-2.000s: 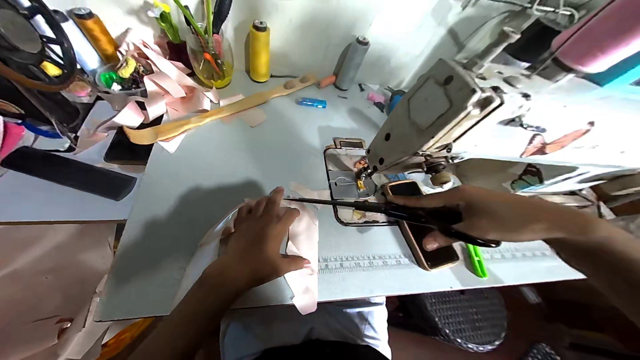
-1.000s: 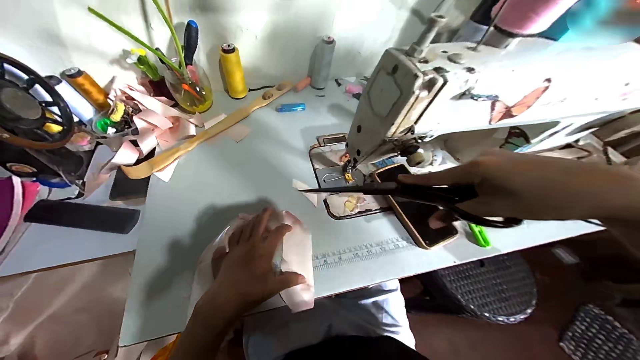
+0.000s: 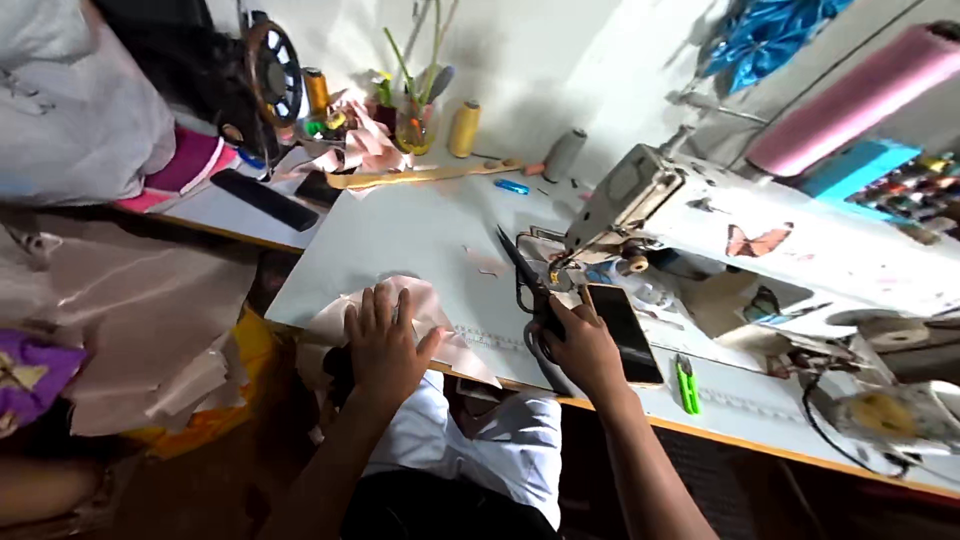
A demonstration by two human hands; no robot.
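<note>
My left hand (image 3: 388, 337) lies with spread fingers on pale pink fabric (image 3: 420, 298) at the table's front edge, pressing it flat without gripping it. My right hand (image 3: 585, 345) is closed on the handles of black scissors (image 3: 525, 271); their blades are together, pointing away from me and a little left. A small pink scrap (image 3: 487, 261) lies on the table left of the blades. Beside my right hand rests a smartphone (image 3: 624, 330), and farther right are green thread snips (image 3: 686, 386). A printed ruler scale (image 3: 491, 339) runs along the table's front edge.
A white sewing machine (image 3: 720, 225) takes up the right side. Behind are a curved wooden ruler (image 3: 424, 177), a yellow thread cone (image 3: 465, 129), a grey thread cone (image 3: 565, 156) and a glass vase (image 3: 415, 129). A black handwheel (image 3: 274, 73) and piled fabric (image 3: 135, 300) are at left.
My right hand has drawn the scissors down toward the table's front, and their blades have swung from pointing left to pointing away. My left hand stays on the pink fabric. The view has shifted.
</note>
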